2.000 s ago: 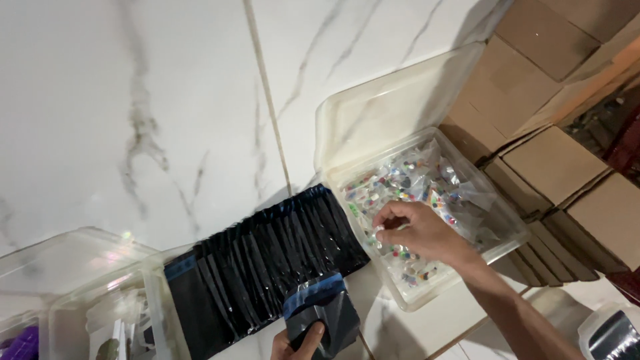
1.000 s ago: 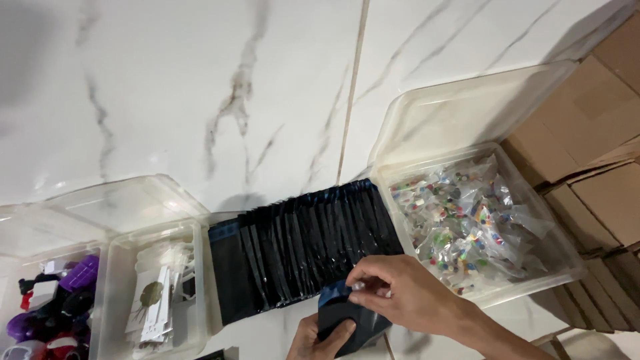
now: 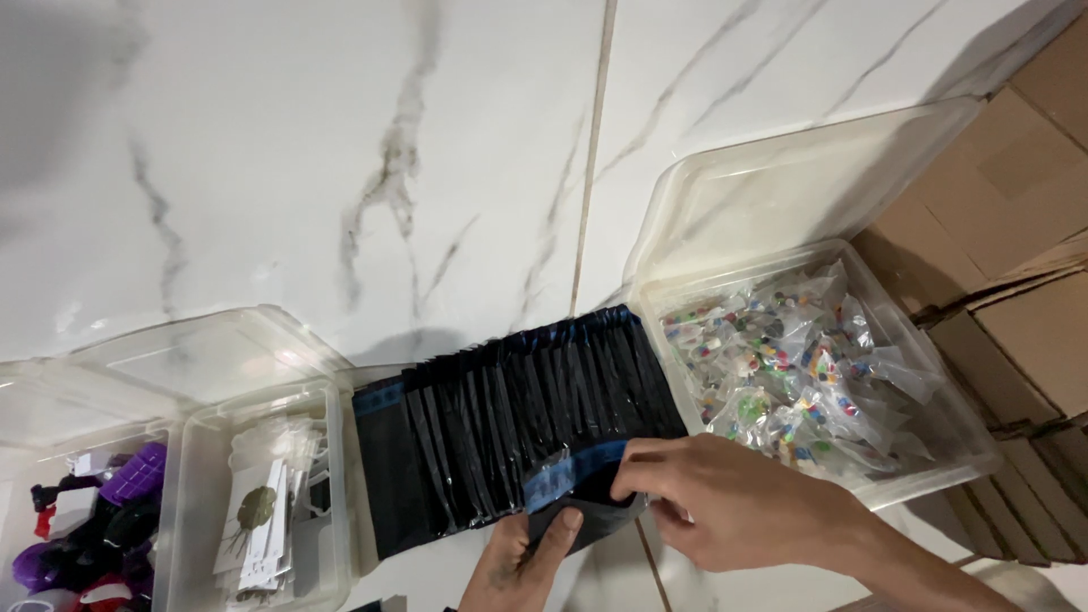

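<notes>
My left hand (image 3: 531, 557) grips a black plastic pouch (image 3: 595, 520) with a blue printed strip, its thumb pressed on the front. My right hand (image 3: 722, 501) is at the pouch's mouth, thumb and forefinger at the edge; whether anything is between its fingers is hidden. Behind the hands lies a long overlapping row of similar black pouches (image 3: 510, 408). Right of the row stands a clear plastic bin (image 3: 952, 425) holding many small clear bags of multicoloured pieces (image 3: 790, 365).
White marbled tiles (image 3: 476, 153) rise behind. At the left, one plastic bin (image 3: 340, 476) holds white cards and clear packets (image 3: 263, 501); another has purple, black and red items (image 3: 93, 527). Raised lids (image 3: 782, 178) lean on the tiles. Cardboard (image 3: 1011, 331) is stacked at the right.
Two seconds ago my right hand was over the bin of small bags; it has moved left to the pouch's mouth. My left hand still holds the pouch. The view has shifted left.
</notes>
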